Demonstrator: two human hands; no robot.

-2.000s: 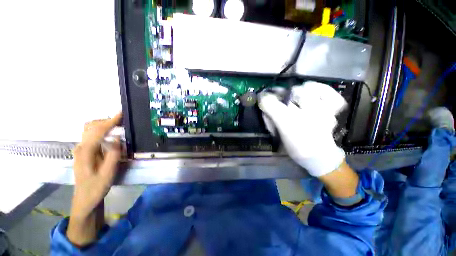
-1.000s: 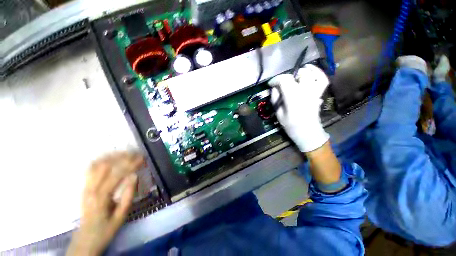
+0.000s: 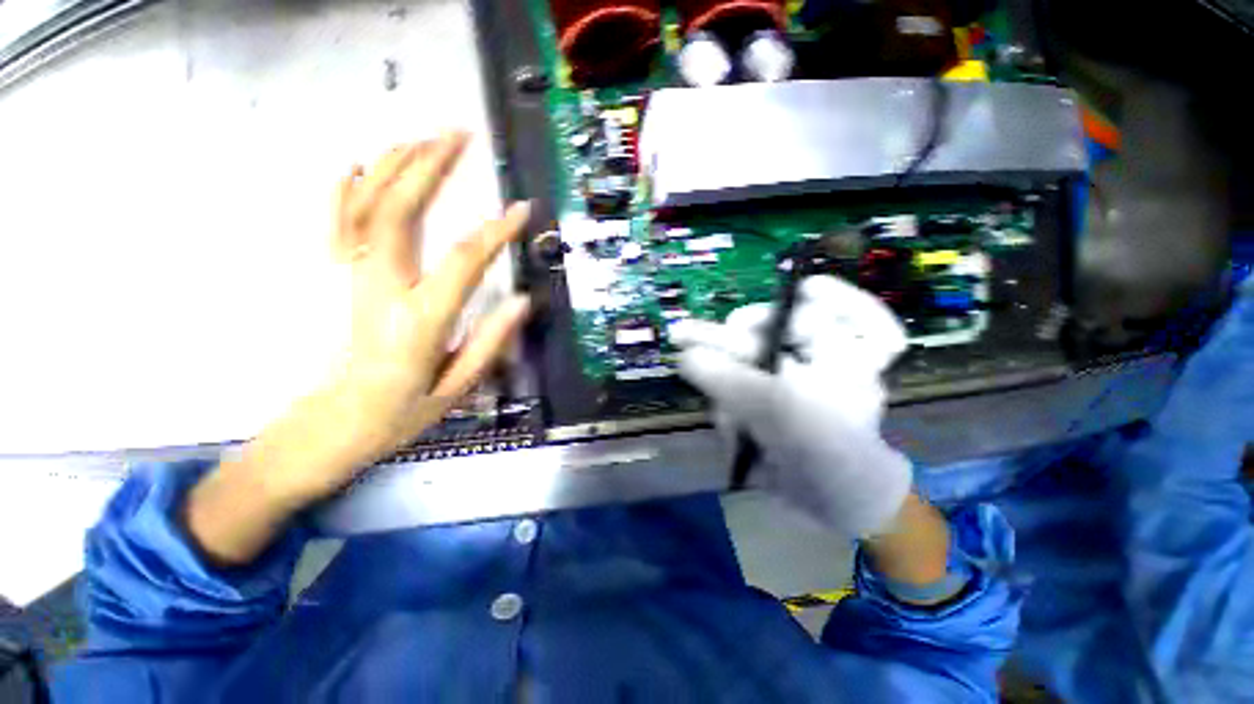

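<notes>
A green circuit board [image 3: 750,275], crowded with parts, lies in a black carrier [image 3: 543,310] on the conveyor. A long silver heat sink bar [image 3: 860,135] crosses it, with a black wire [image 3: 939,117] over the bar. My right hand [image 3: 811,392], in a white glove, is over the board's near edge and holds a thin black stick [image 3: 784,316], blurred, upper end over the parts. My left hand [image 3: 413,296] is bare, fingers spread, beside the carrier's left edge. Its fingertips are close to that edge; contact is unclear.
The pale conveyor bed [image 3: 193,261] spreads left. The silver rail [image 3: 605,475] and toothed chain [image 3: 461,447] run along the near side. Copper-red toroids [image 3: 612,44] sit at the board's far left. An orange and blue brush [image 3: 1096,135] lies right. Another person's blue sleeve [image 3: 1169,454] shows at right.
The view has turned and shifted, so the board appears straighter and farther right. My left hand's fingers have spread near the carrier edge. My right hand has moved left and nearer over the board.
</notes>
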